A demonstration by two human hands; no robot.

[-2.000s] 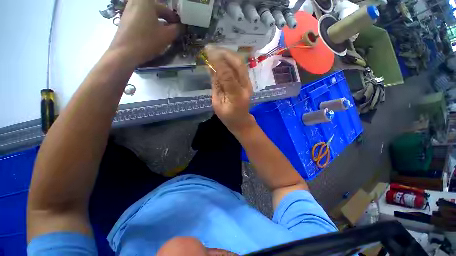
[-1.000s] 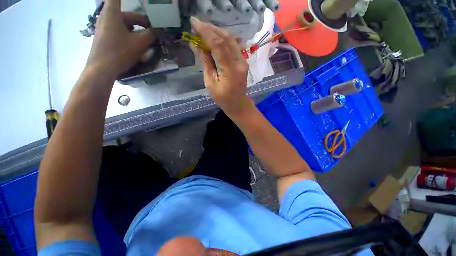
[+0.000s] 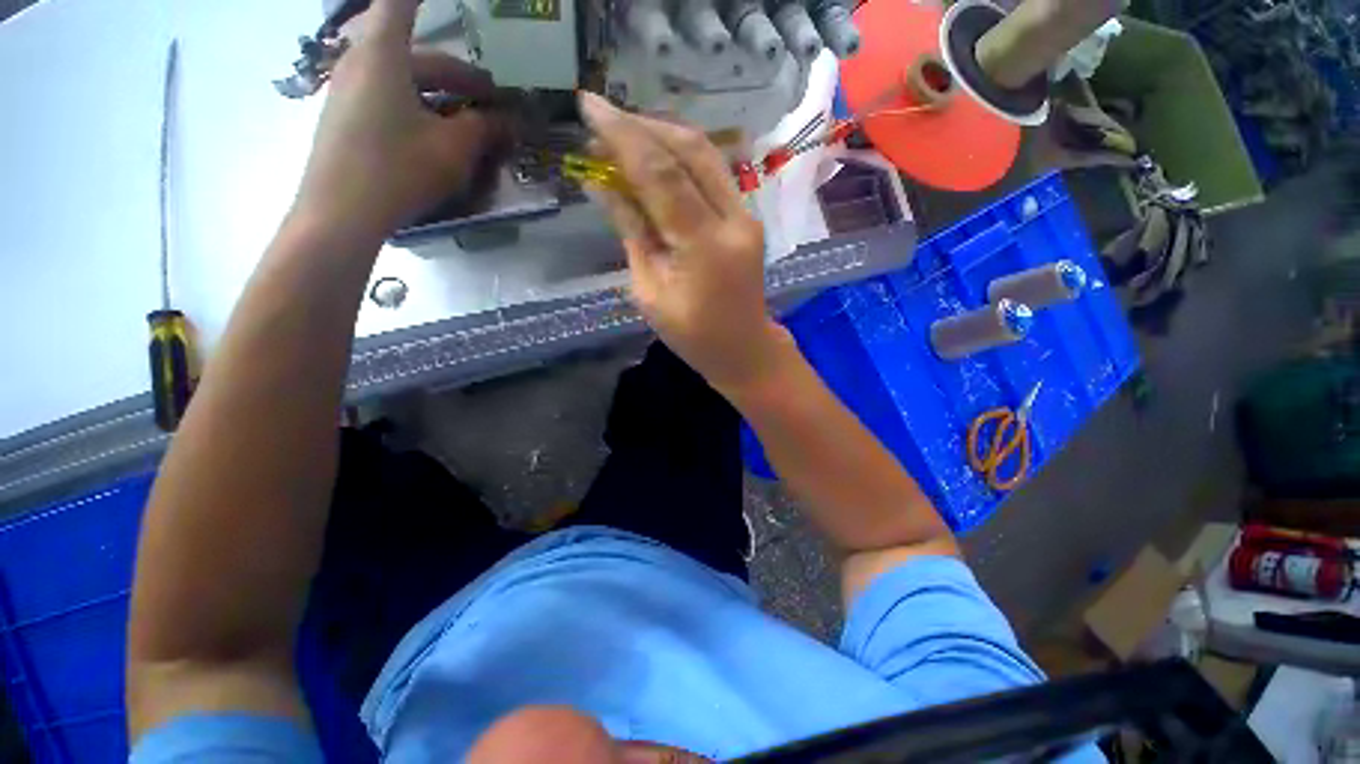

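The pale sewing machine head is at the top centre, with grey-white knobs to its right. My right hand holds a short screwdriver with a translucent yellow handle, pointed left at the small metal parts under the head. My left hand is at the left side of those parts, its fingers bent and blurred. Whether it grips anything is hidden. The machine bed shows as dark, shiny metal below the hands.
A long screwdriver lies on the white table at left. Red-gripped tools lie on white cloth beside a small tray. A blue crate at right bears two spools and orange scissors. An orange-red disc is behind.
The view has shifted. Since the earliest frame, my right hand has turned the yellow handle from slanting down to lying nearly level, pointing at the needle area. My left hand stays beside the head.
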